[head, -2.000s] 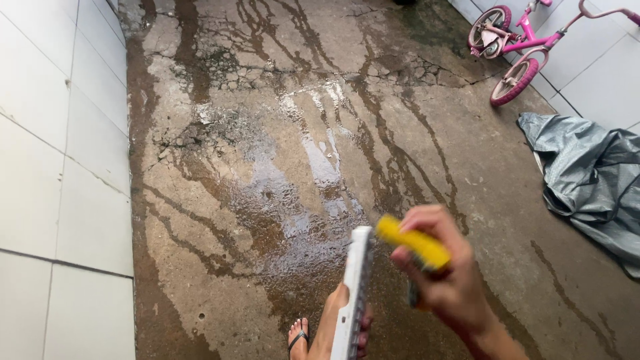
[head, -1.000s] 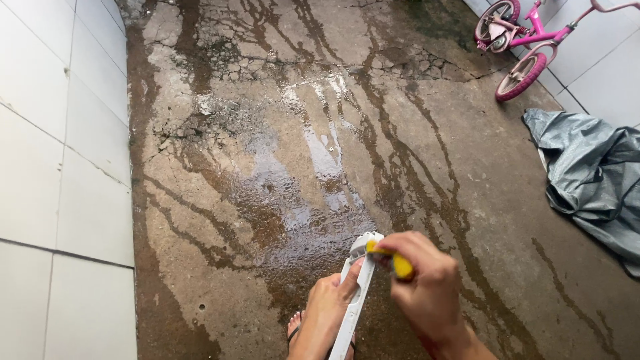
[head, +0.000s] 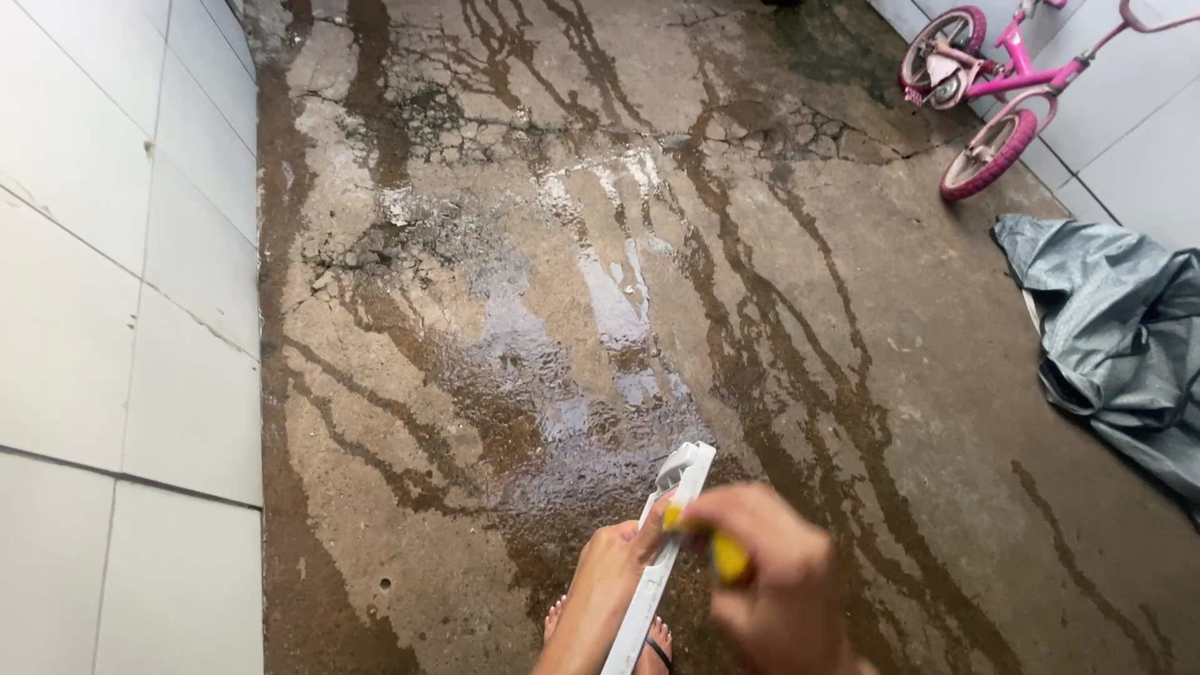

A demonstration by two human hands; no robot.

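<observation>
At the bottom middle, my left hand (head: 605, 572) grips a long white plastic part (head: 661, 553) with a raised rim, held at a slant above the wet floor. Its far end shows a moulded recess. My right hand (head: 778, 562), blurred by motion, is closed on a small yellow object (head: 727, 557), which may be a sponge or a brush; its kind cannot be told. One yellow tip touches or nearly touches the edge of the white part. The lower end of the part runs out of view.
Wet, cracked concrete floor (head: 375, 525) lies below, with my feet in flip-flops under my hands. A white tiled wall (head: 187, 394) stands at left. At right are a pink child's bicycle (head: 1017, 75) by another tiled wall and a crumpled grey tarp-like cover (head: 1116, 328).
The white part was turned narrow edge up, then tilted to show its recess. My right hand with the yellow object has moved from the part's far end down along its edge.
</observation>
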